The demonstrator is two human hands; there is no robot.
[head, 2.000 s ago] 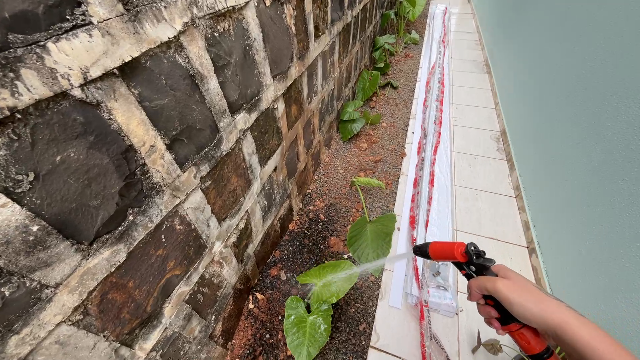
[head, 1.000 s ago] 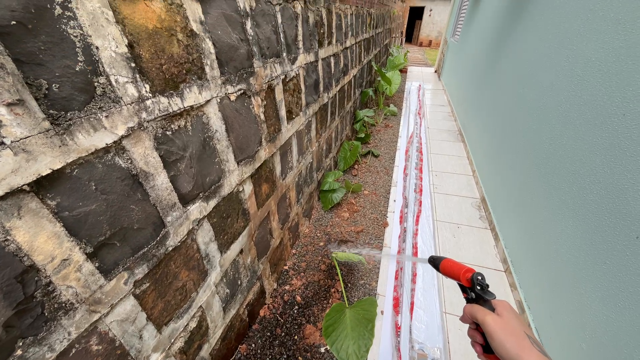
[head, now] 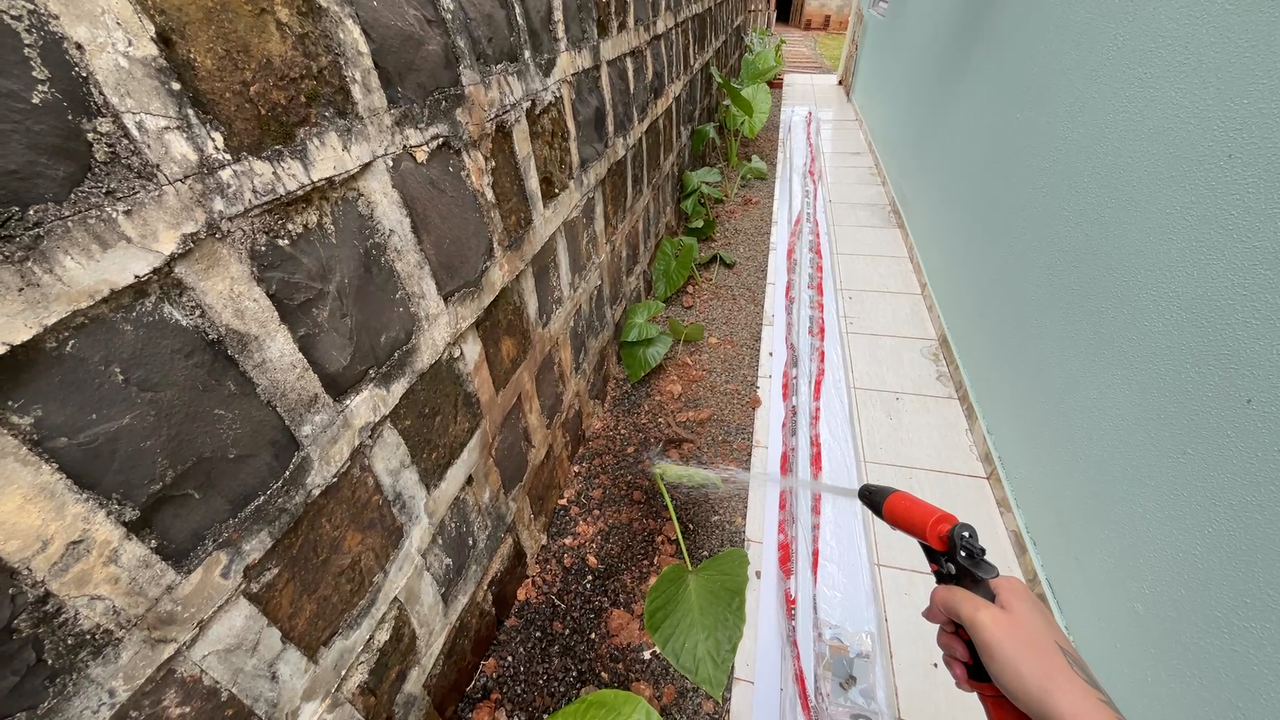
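At the lower right my right hand [head: 1010,640] is closed around the grip of a red and black hose spray gun [head: 915,515]. Its black nozzle points left, and a jet of water [head: 760,480] crosses the wrapped package and reaches a small light-green leaf [head: 690,476] on a thin stem. Below that leaf, a large heart-shaped green leaf [head: 698,615] hangs over the bed's edge. Long white strips in clear plastic with red printed tape [head: 835,400] lie along the tiled path, left of the spray gun. My left hand is out of view.
A stone wall with pale mortar [head: 340,290] borders the gravel and soil bed [head: 600,540] on the left. More leafy plants [head: 675,265] grow along it. White floor tiles [head: 915,430] run beside a pale green wall [head: 1100,250]. A doorway opening [head: 789,12] shows far ahead.
The view has tilted up and shows more of the path ahead. Two seconds ago the jet met larger leaves low in the bed; now it meets the small leaf. My right hand keeps its grip.
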